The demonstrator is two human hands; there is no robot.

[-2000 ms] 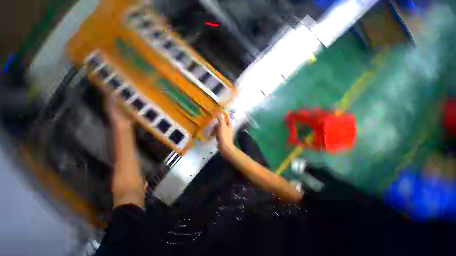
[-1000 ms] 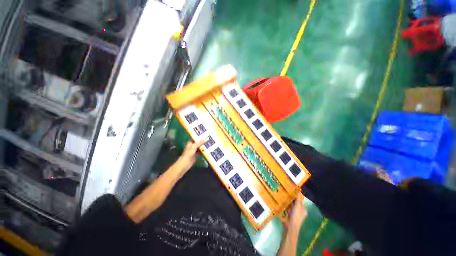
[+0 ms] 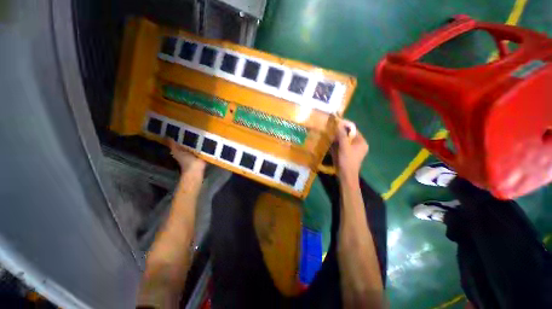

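Observation:
The orange test fixture is held up in front of me, tilted, with its far-left end over a dark opening in the grey machine. It has two white socket rows with black squares and two green strips between them. My left hand grips its lower long edge near the left end; some fingers are hidden under it. My right hand grips the fixture's right end, at the handle.
The curved grey machine body fills the left. A red plastic stool is at the right, above the green floor with yellow lines. A person's dark-clothed legs and white shoes are below it. A blue object shows low in the middle.
The fixture has moved from beside the white machine edge, over the floor, to the dark opening at the left, and has turned closer to level. The view has shifted; the red stool appears much larger.

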